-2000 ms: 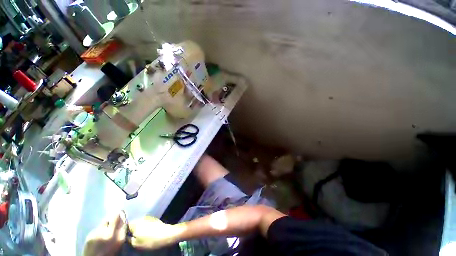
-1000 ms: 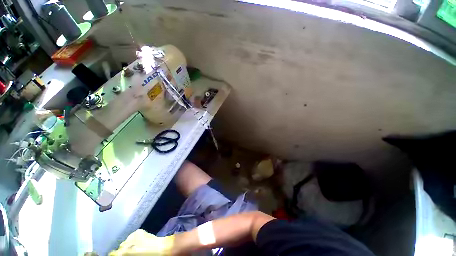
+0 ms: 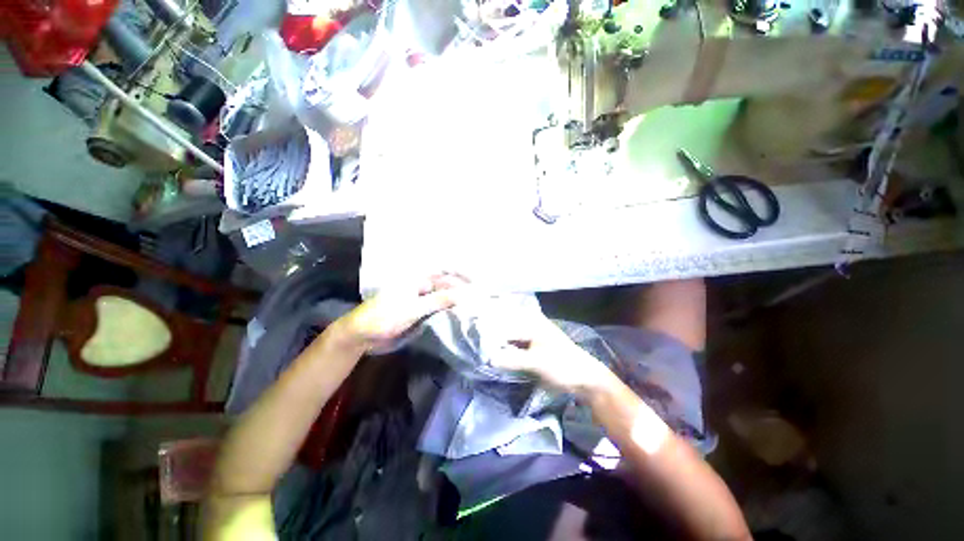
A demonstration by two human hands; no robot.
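A pale grey-blue garment (image 3: 481,330) lies across my lap and up to the front edge of the white table, bunched between my hands. My left hand (image 3: 407,312) holds its upper left part at the table edge. My right hand (image 3: 534,349) holds the cloth a little to the right. The fingertips are washed out by glare. Scissors with black loop handles (image 3: 740,205) lie below the cream sewing machine head (image 3: 793,95). The needle area is at the machine's left end.
A white box (image 3: 267,174) of grey-blue strips stands at the table's left. A wooden chair (image 3: 127,328) is at the left, with dark cloth near it. A measuring strip (image 3: 861,211) hangs at the right. A second machine is at the upper left.
The view has swung left and down onto my lap. Both hands now show with the garment; one second ago mainly my right hand and arm showed at the bottom edge.
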